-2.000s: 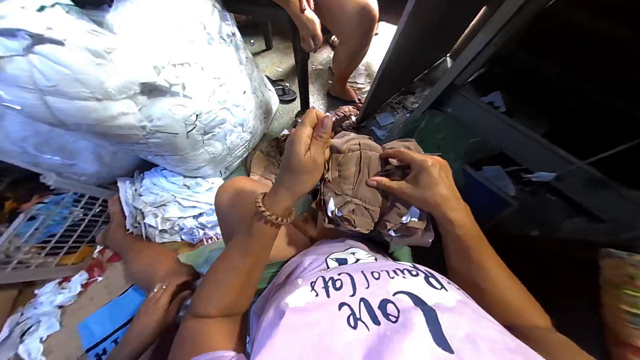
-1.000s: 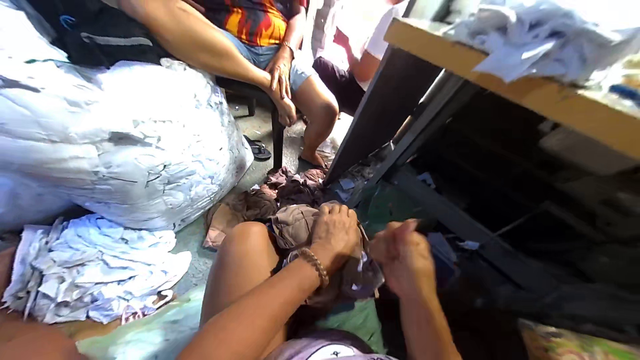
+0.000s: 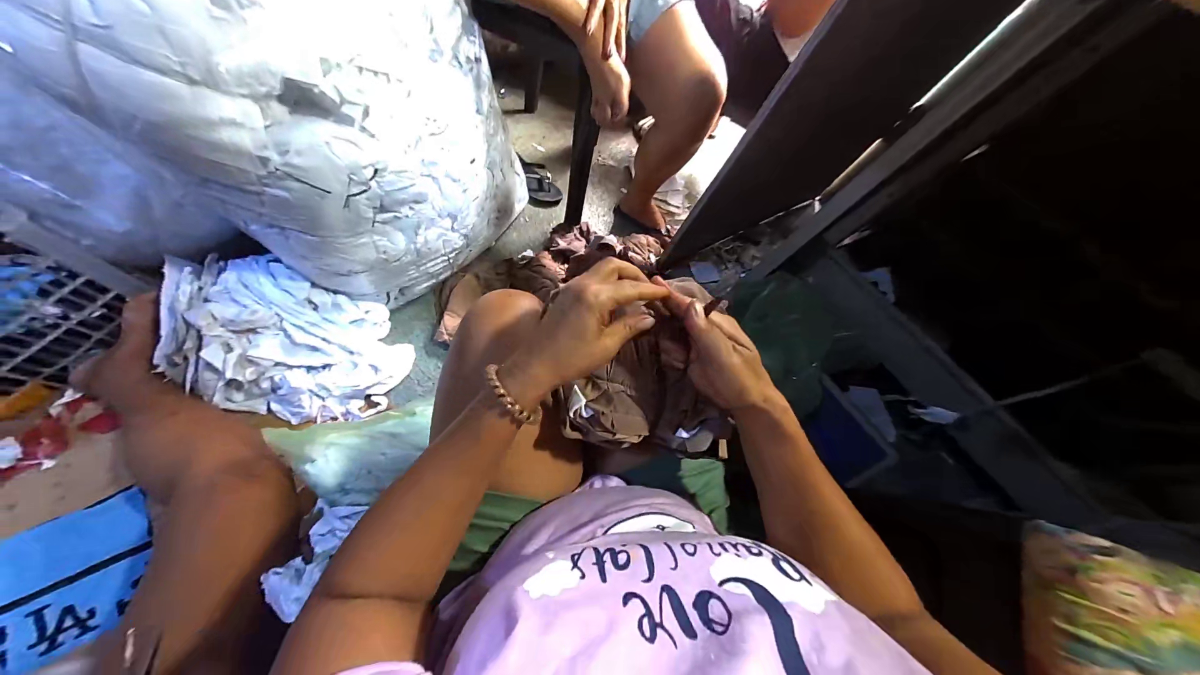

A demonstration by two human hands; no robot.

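My left hand, with a beaded bracelet at its wrist, is bent over brown cloth, its fingertips meeting those of my right hand. Between the fingers of my right hand is a bit of the brown fabric; a small dark tip shows by its thumb. Beneath both hands a bundle of brown cloth pieces lies in my lap, with small pale tags or scraps on it. Whether my left fingers pinch anything is hidden. More crumpled brown cloth lies on the floor beyond my knee.
A large clear bag of white cloth stands at upper left, beside a pile of white cloth. A plastic crate is at the left edge. Another person's leg and a black table leg are ahead. A dark metal frame stands right.
My hands were apart over the brown cloth in the earlier frames; now their fingertips meet above it. The view has tilted down again since one second ago.
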